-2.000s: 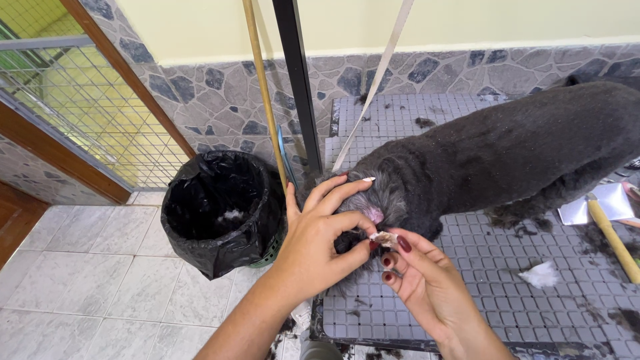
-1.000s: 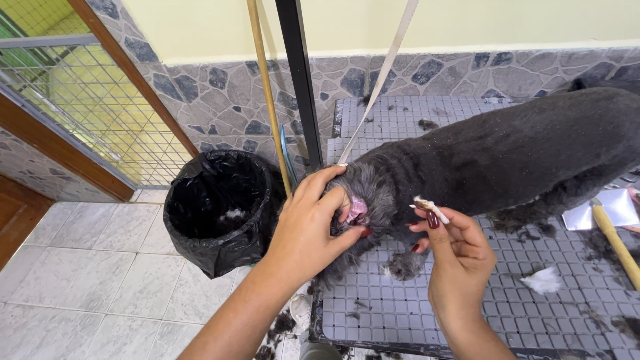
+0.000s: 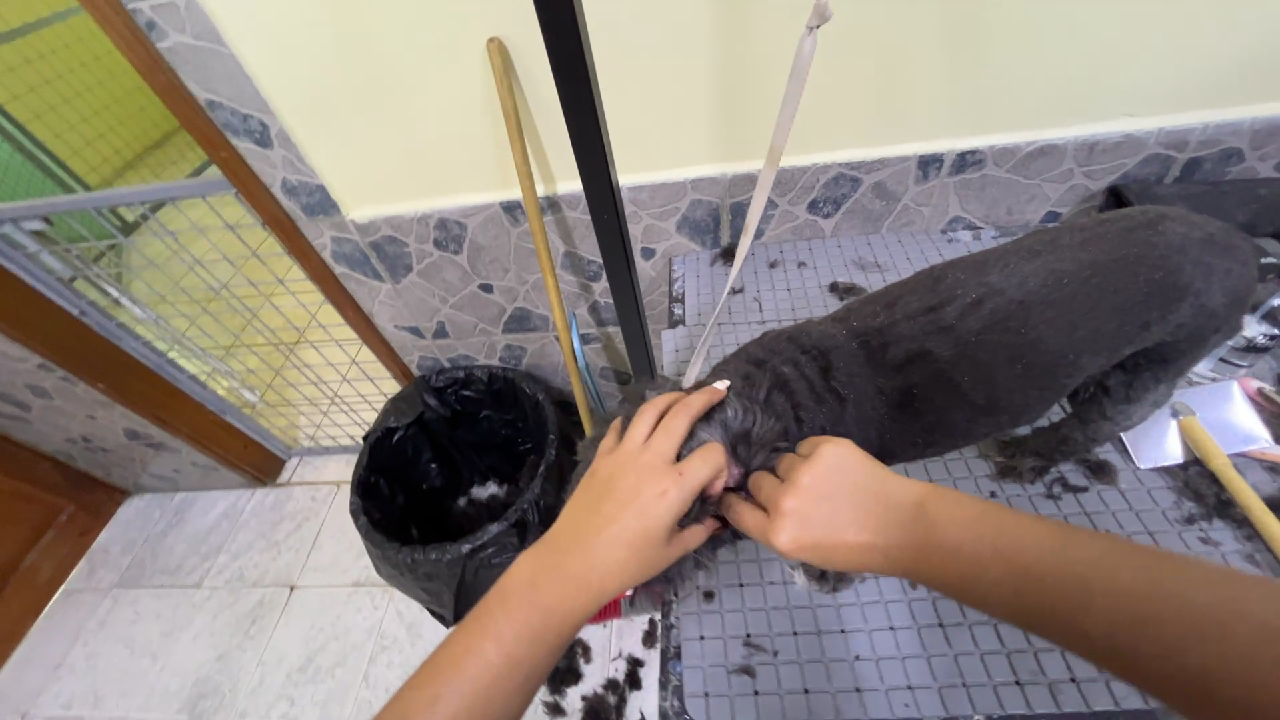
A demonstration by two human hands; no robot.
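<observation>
A dark grey dog with short-clipped fur (image 3: 980, 320) stands on a grey rubber grid mat (image 3: 850, 640), its head toward the lower left. My left hand (image 3: 645, 480) lies on the side of its head, fingers holding back the fur and ear flap. My right hand (image 3: 825, 505) is at the pinkish inner ear, its fingers closed and pinched; what lies between them is hidden. A pale strap (image 3: 765, 190) runs down to the dog's neck area. Both hands cover most of the dog's head.
A bin lined with a black bag (image 3: 450, 470) stands left of the table. Behind it are a wooden pole (image 3: 535, 220) and a black metal post (image 3: 600, 180). At right lie a wooden-handled tool (image 3: 1225, 465) and a shiny sheet (image 3: 1155, 435). Cut hair litters mat and floor.
My right hand, which held a stained piece of white cotton away from the head one second ago, has moved left to the ear. My left hand stays on the head.
</observation>
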